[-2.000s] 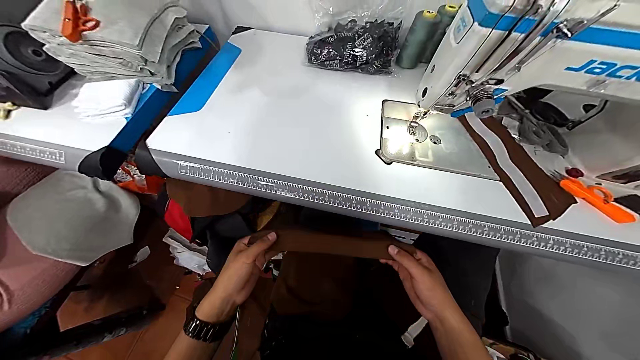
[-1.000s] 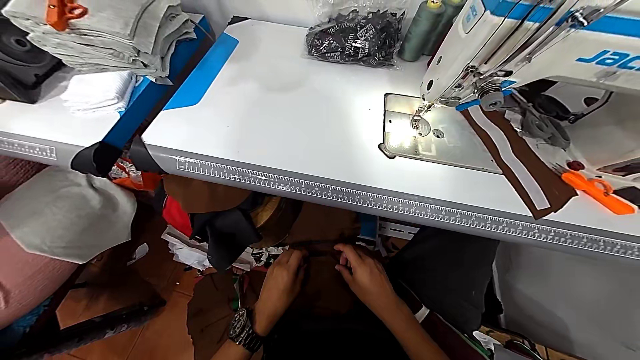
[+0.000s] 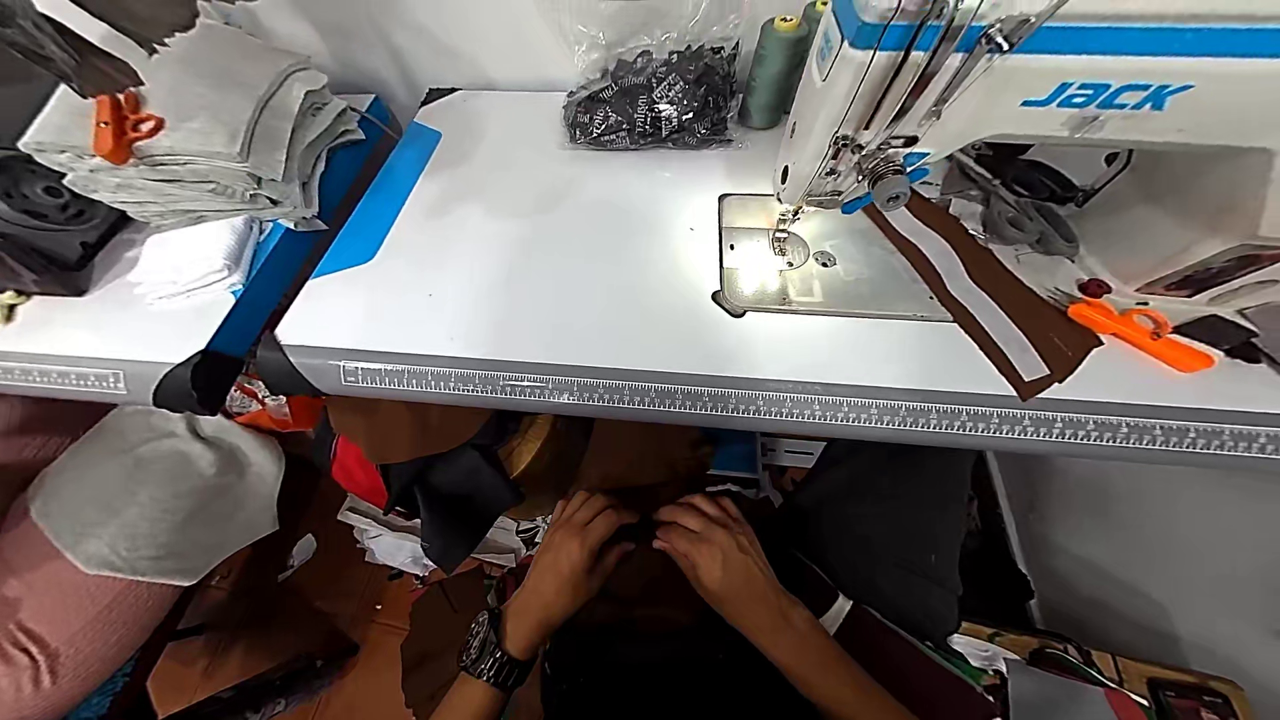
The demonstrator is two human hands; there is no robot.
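Note:
Below the table's front edge, my left hand (image 3: 575,555) and my right hand (image 3: 715,550) are close together over my lap, fingers bent on dark brown fabric (image 3: 645,585). The fabric between them is in shadow, so its edges are hard to make out. A dark watch sits on my left wrist. On the table, a brown fabric strip with a white band (image 3: 975,290) lies to the right of the needle of a Jack sewing machine (image 3: 1000,70). Orange thread snips (image 3: 1140,335) rest beside the strip.
A ruler tape (image 3: 700,400) runs along the white table's front edge. Behind are a plastic bag of black labels (image 3: 655,100) and green thread cones (image 3: 775,75). Stacked grey fabric (image 3: 230,110) with orange snips (image 3: 125,127) stands at left. Below it, a person's knee bears a grey piece (image 3: 165,495).
Two seconds ago my hands were apart with a brown strip stretched between them; since then they have come together lower down. At the upper left, dark and white fabric has come into view over the grey stack.

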